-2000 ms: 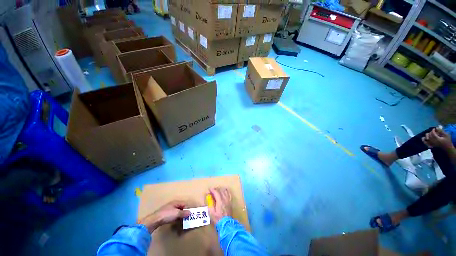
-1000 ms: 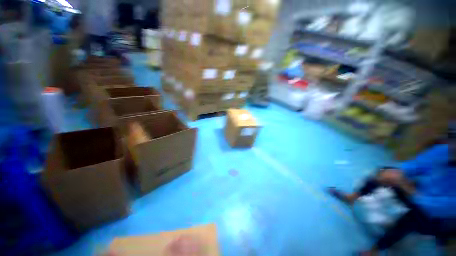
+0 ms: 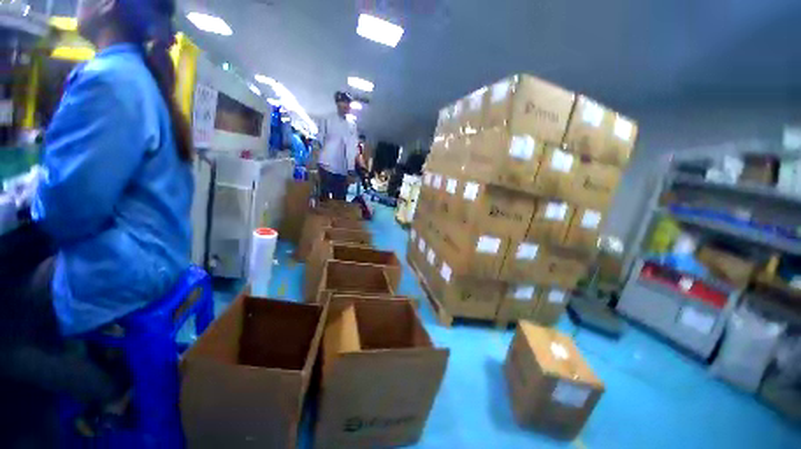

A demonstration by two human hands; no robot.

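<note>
Neither of my hands is in the picture. Nearest in front stand open brown shipping cartons on the blue floor: one [image 3: 241,399] at the lower left and one [image 3: 379,395] beside it with a dark logo and a flap standing inside. More open cartons [image 3: 353,279] stand in a row behind them. A closed carton [image 3: 552,379] with a white label sits alone to the right. The picture is somewhat blurred.
A person in blue [image 3: 123,184] sits on a blue stool [image 3: 162,359] at the left. A stretch film roll [image 3: 262,263] stands behind. Stacked cartons [image 3: 527,210] rise on a pallet. Another person [image 3: 336,149] stands farther back. Shelving [image 3: 729,210] is at the right.
The view has swung up and left. My hands, the carton under them, the white card and the yellow tool have left the picture, as has the person at the right.
</note>
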